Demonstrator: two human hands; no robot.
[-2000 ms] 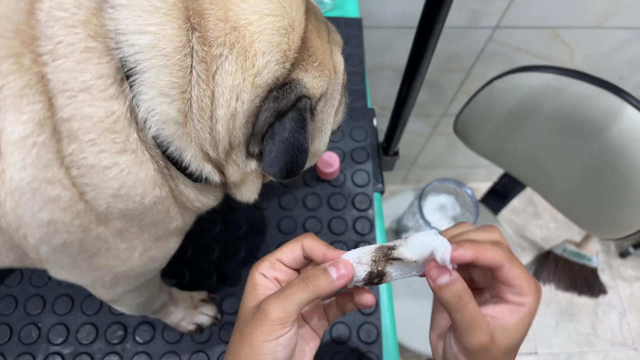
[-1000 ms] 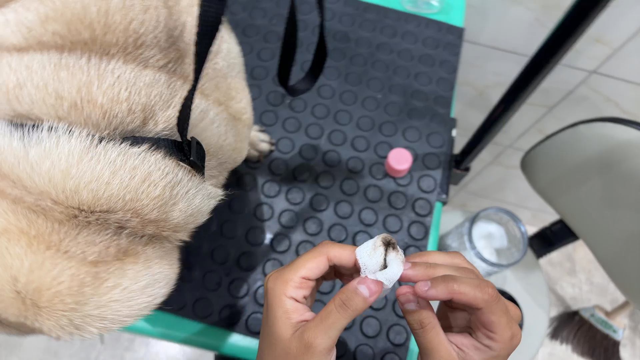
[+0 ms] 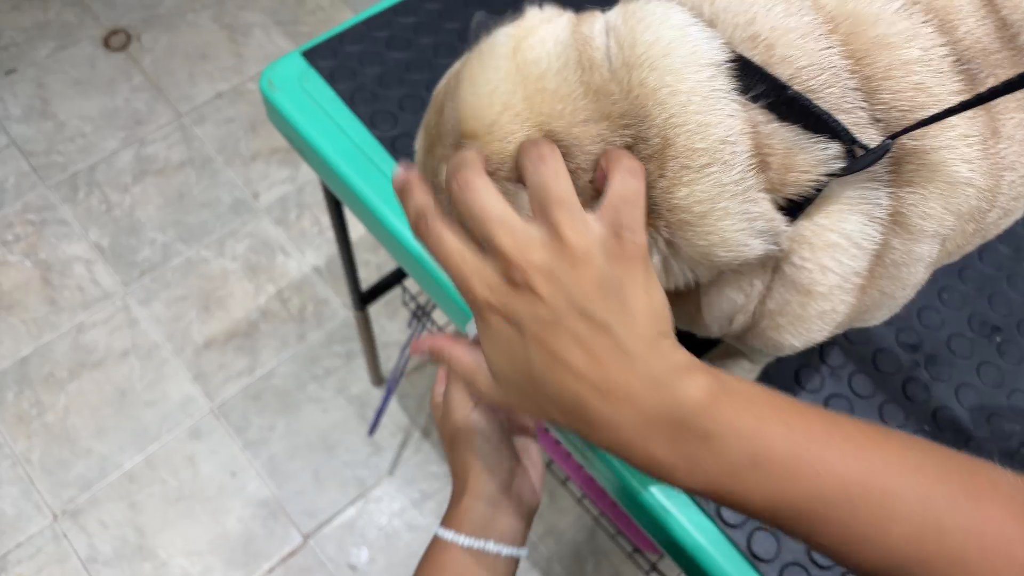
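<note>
A fawn, short-haired dog (image 3: 840,72) stands or sits on a grooming table, its head (image 3: 544,88) toward the table's edge and its face turned away. My right hand (image 3: 568,296) lies over the side of the head, back of the hand up, fingers spread and slightly bent against the fur, thumb apart at the lower left. Nothing shows between those fingers. Below it, at the table edge, is my left hand (image 3: 484,448), palm partly visible, with a white beaded bracelet (image 3: 480,544) at the wrist. Its fingertips are hidden behind the right hand. A black strap (image 3: 792,104) crosses the dog's neck.
The table has a green rim (image 3: 352,160) and a black studded mat (image 3: 920,360). A wire rack (image 3: 420,308) lies under the edge, with a slim purple item (image 3: 392,384) and a pink item (image 3: 600,488) nearby. A metal leg (image 3: 348,280) stands on the tiled floor (image 3: 144,344).
The view has swung strongly to another side of the table. My hands have parted from the stained white pad, which no longer shows, and the right one is now on the dog's head.
</note>
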